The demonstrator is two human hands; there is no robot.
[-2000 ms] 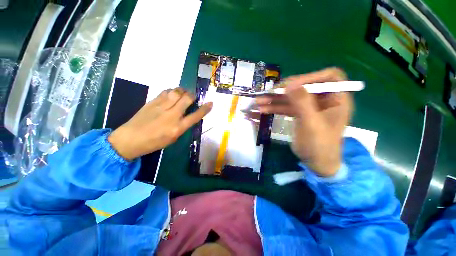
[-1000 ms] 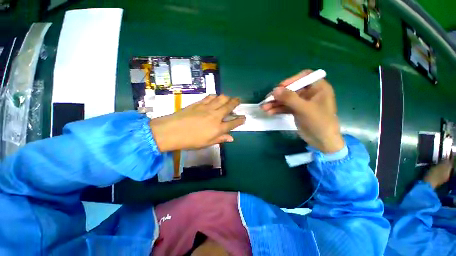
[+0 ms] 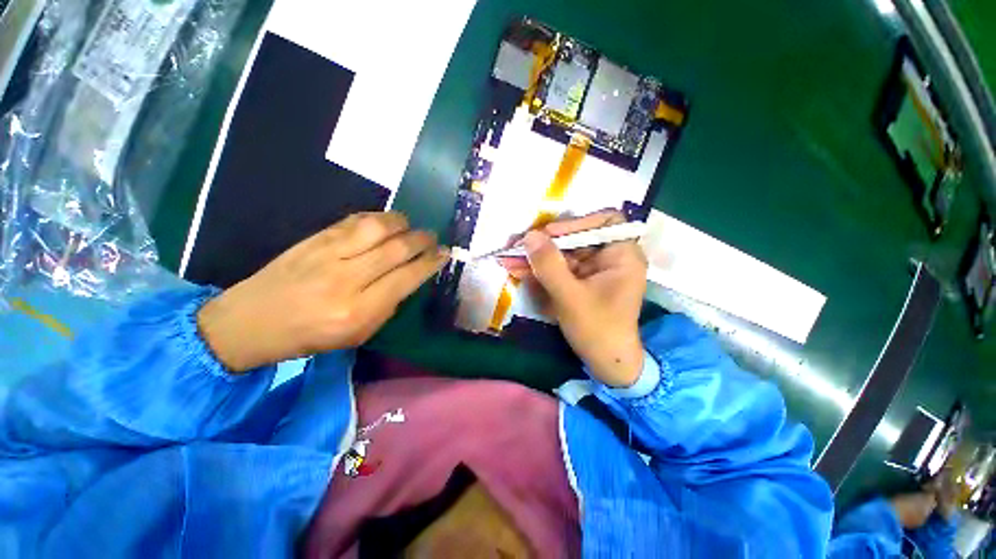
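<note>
The open tablet assembly [image 3: 524, 186] lies in front of me, tilted, its circuit board [image 3: 595, 93] at the far end and an orange flex cable [image 3: 564, 180] down its middle. My right hand [image 3: 590, 289] holds the white tweezers [image 3: 595, 237] like a pen over the tablet's lower half. The tip points at the tablet's left edge. My left hand [image 3: 328, 286] has its fingertips at that edge, close to the tip. A small white piece [image 3: 461, 254] shows between them; whether the fingers or the tip hold it is unclear.
A white liner sheet with a black area [image 3: 279, 142] lies left of the tablet, with a clear plastic bag [image 3: 82, 164] beyond. A white strip [image 3: 743, 278] lies right. Farther right are a black strip [image 3: 882, 377], other tablets [image 3: 921, 142] and another person's hand [image 3: 915, 508].
My left hand has left the white strip and moved to the tablet's left edge. My right hand has brought the tweezers from the strip over the tablet. The camera view has turned.
</note>
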